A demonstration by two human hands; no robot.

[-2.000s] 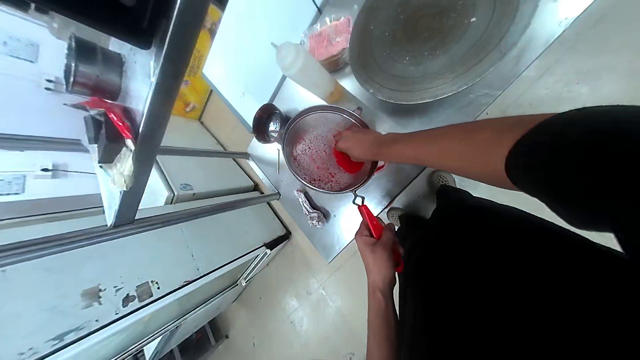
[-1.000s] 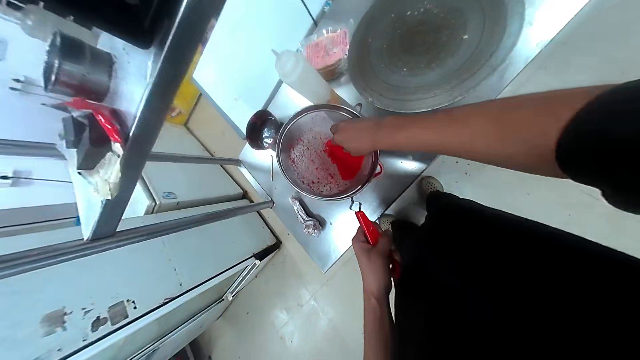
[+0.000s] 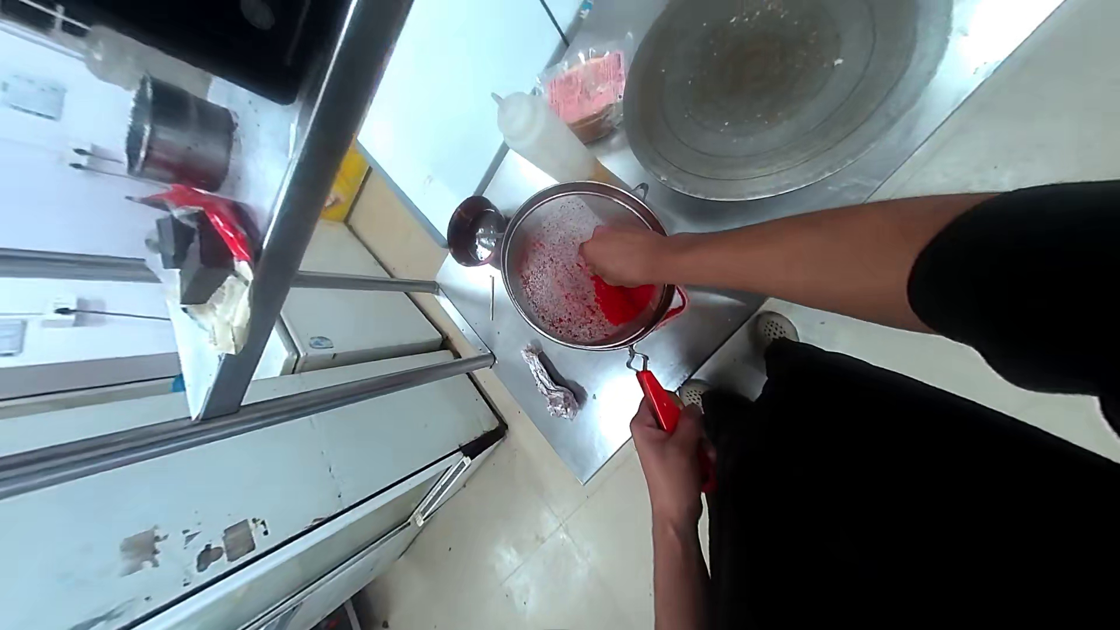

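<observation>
A round metal strainer (image 3: 560,289) with a red handle (image 3: 659,402) rests over a vessel that it mostly hides; a red loop handle (image 3: 674,304) shows beside its rim. My left hand (image 3: 669,455) is closed around the strainer's red handle. Inside the strainer, my right hand (image 3: 623,255) grips a flat red scraper (image 3: 623,302), pressed to the mesh. Red and pale bits are spread over the mesh. A small metal bowl (image 3: 475,231) stands against the far side of the strainer. A crumpled foil-like piece (image 3: 551,385) lies on the steel table near it.
A large round metal pan (image 3: 779,87) lies on the steel table. By it are a squeeze bottle (image 3: 538,131) and a plastic-wrapped pack (image 3: 588,87). A metal shelf (image 3: 302,201) holds a metal container (image 3: 179,131) and a red packet (image 3: 206,214). White cabinets (image 3: 219,490) stand beyond.
My right hand and the red scraper have shifted about inside the strainer, and the scraper's angle has changed. My left hand has stayed on the red handle.
</observation>
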